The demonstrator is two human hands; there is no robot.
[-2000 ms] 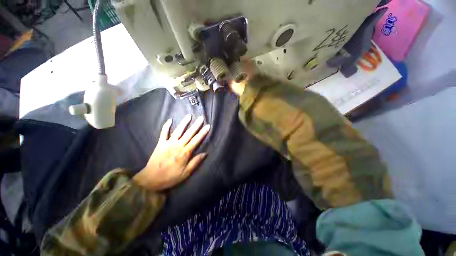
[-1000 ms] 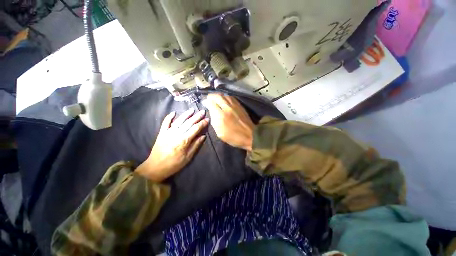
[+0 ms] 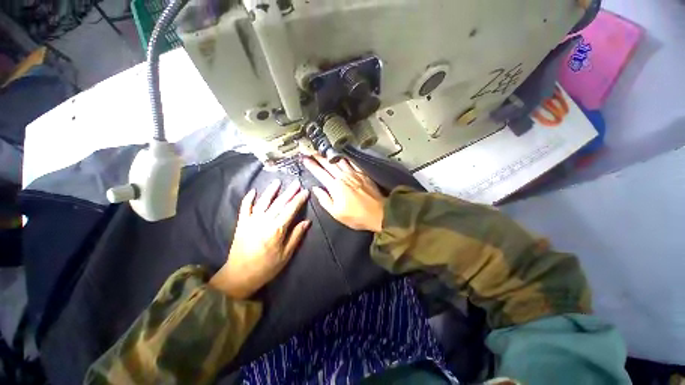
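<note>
A large dark grey cloth (image 3: pixel 173 256) lies spread over the table and towards the lap. A thin seam (image 3: pixel 328 242) runs through it from the presser foot (image 3: pixel 289 162) towards the wearer. My left hand (image 3: pixel 263 234) lies flat on the cloth left of the seam, fingers spread, holding nothing. My right hand (image 3: pixel 347 194) rests on the cloth right of the seam, its fingertips close to the foot. Whether it pinches the cloth is hard to tell. The cream sewing machine (image 3: pixel 420 45) stands over the cloth. The needle itself cannot be made out.
A white lamp (image 3: pixel 155 183) on a ribbed stalk hangs left of the needle area. Orange scissor handles (image 3: pixel 552 107) lie on the white board right of the machine. A pink packet (image 3: pixel 601 56) is at the far right. A green basket (image 3: pixel 154 22) stands behind the table.
My right hand has come down from the tension knobs onto the cloth beside the foot. My left hand has stayed flat and shifted slightly. More seam shows between the hands.
</note>
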